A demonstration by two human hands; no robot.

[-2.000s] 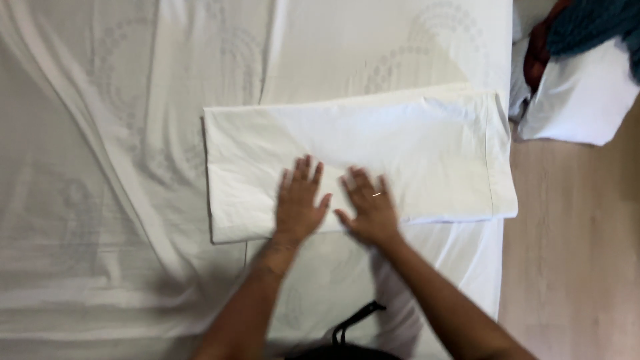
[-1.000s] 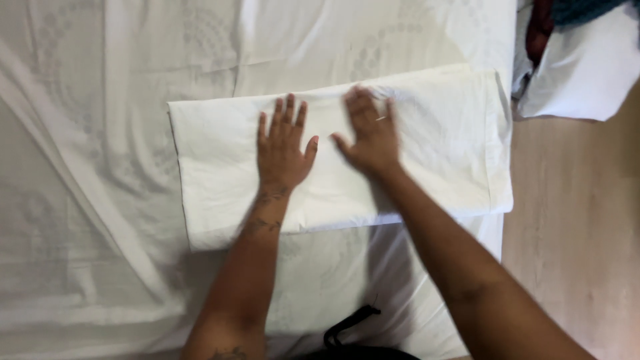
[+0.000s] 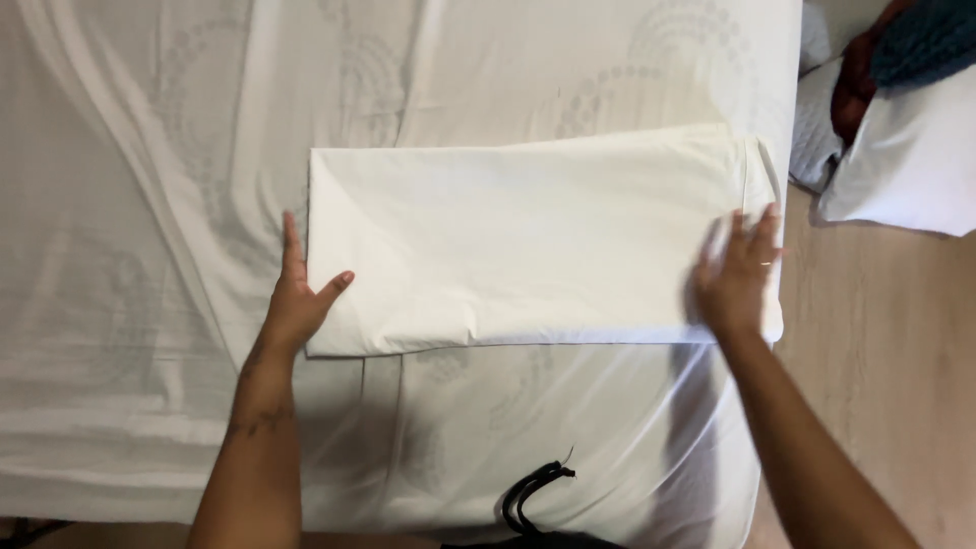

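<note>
A folded white cloth (image 3: 518, 244) lies flat in a long rectangle on a bed with a pale patterned sheet (image 3: 488, 69). At the cloth's left edge is my left hand (image 3: 301, 301), its thumb over the fabric and its fingers extended along the outside of the edge. My right hand (image 3: 736, 278), slightly blurred and wearing a ring, is over the cloth's right end with its fingers spread. Neither hand has the fabric gripped between closed fingers. A few small creases show near the cloth's lower edge.
Black cords (image 3: 530, 488) lie near the bed's front edge, by my body. Beyond the bed's right side is a light wood-look floor (image 3: 862, 320). A white fabric item (image 3: 907, 160), a dark teal textile (image 3: 926, 42) and a dark red one (image 3: 854, 91) are at the upper right.
My hands have moved apart from the middle of the cloth, the left one to its left edge and the right one to its right end.
</note>
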